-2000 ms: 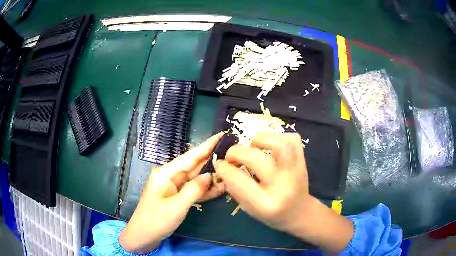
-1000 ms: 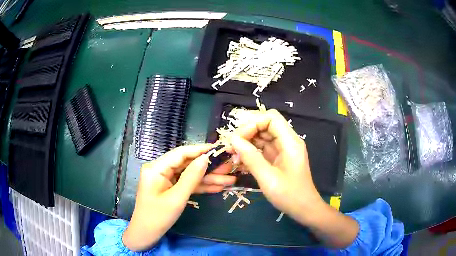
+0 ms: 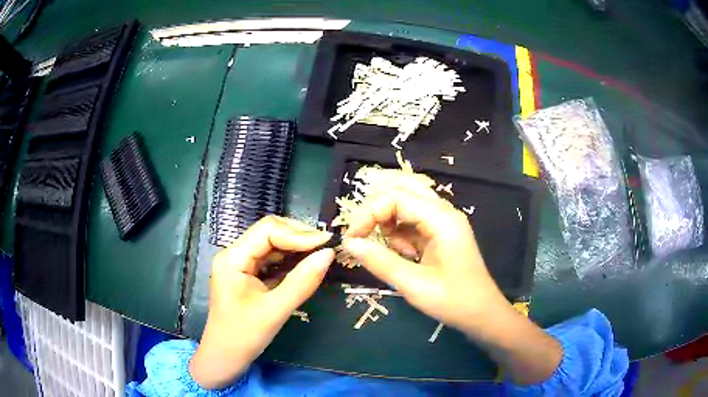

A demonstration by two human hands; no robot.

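Note:
My left hand (image 3: 260,291) pinches a small black housing (image 3: 334,239) between thumb and fingertips; only a little of it shows. My right hand (image 3: 423,260) is right beside it, thumb and fingers closing at the housing's right end around a pale strip (image 3: 341,225), mostly hidden by the fingertips. Pale contact strips (image 3: 384,182) lie heaped in the near black tray (image 3: 497,233), partly behind my right hand. A second heap of pale strips (image 3: 404,89) lies in the far black tray (image 3: 318,85).
A row of housings with a shiny line (image 3: 252,178) lies left of the trays, a smaller black stack (image 3: 130,186) further left, then a long compartment tray (image 3: 46,271). Loose strips (image 3: 366,302) lie before the near tray. Two clear bags (image 3: 586,186) (image 3: 671,203) lie right, a white crate (image 3: 74,349) lower left.
The hands have drawn close at the fingertips. The left fingers have straightened around the housing, which now shows less. Several loose strips now lie in front of the near tray, where hands covered the bench earlier.

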